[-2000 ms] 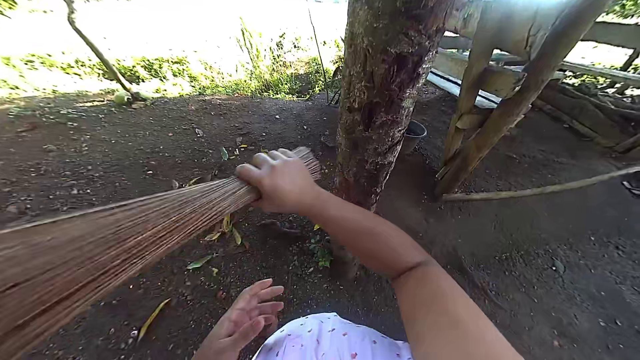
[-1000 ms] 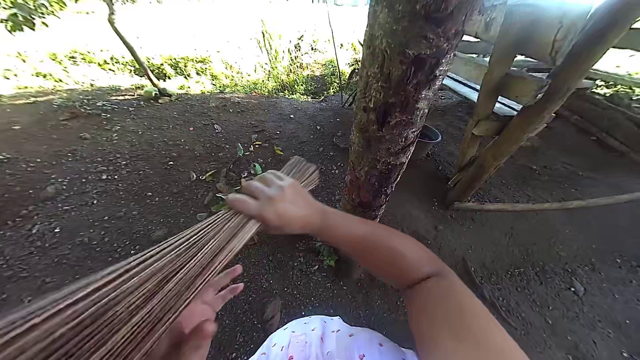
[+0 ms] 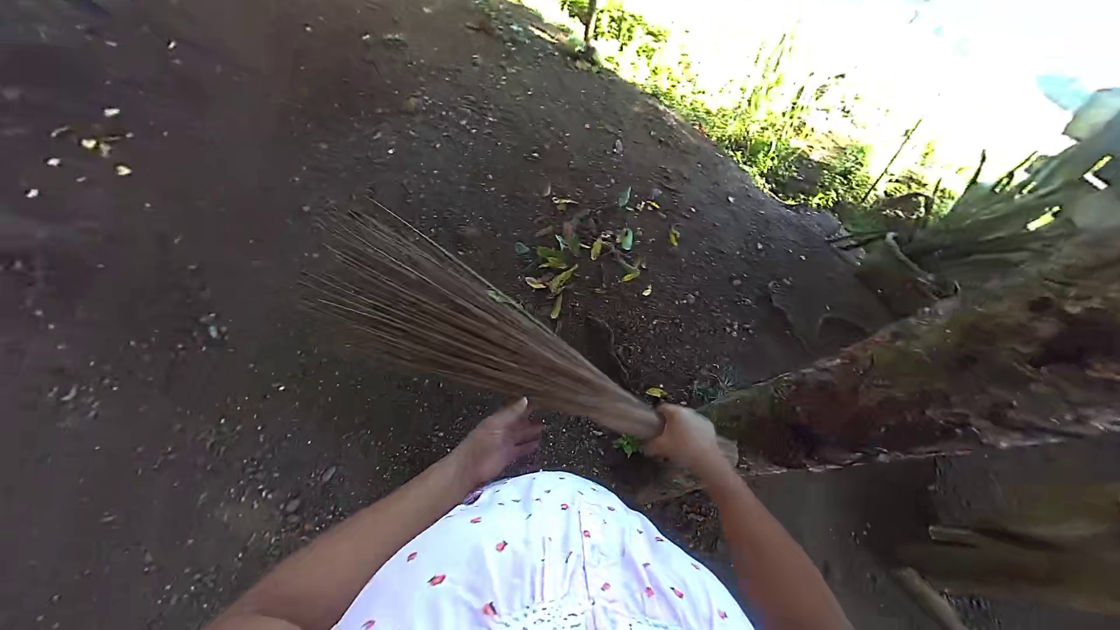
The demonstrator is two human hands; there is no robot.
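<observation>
A stick broom, a bundle of thin brown ribs (image 3: 490,341), fans out to the upper left over the dirt ground. My right hand (image 3: 687,435) is closed around its narrow bound end, close to the base of the tree trunk. Below the middle of the bundle is my left hand (image 3: 500,440), its fingers apart and holding nothing; it looks separate from the ribs. Yellow and green fallen leaves (image 3: 569,262) lie in a small heap on the soil just beyond the broom.
A rough tree trunk (image 3: 927,376) slants across the right side, near my right hand. Beyond it lie wooden pieces (image 3: 1015,551) at lower right. Grass and weeds (image 3: 779,122) border the dirt at upper right. Pale scraps (image 3: 105,144) dot the ground at upper left.
The view has swung and tilted strongly. The broom's spread end, earlier reaching past the lower left edge of the view, now shows over the ground. My right hand still grips its narrow end.
</observation>
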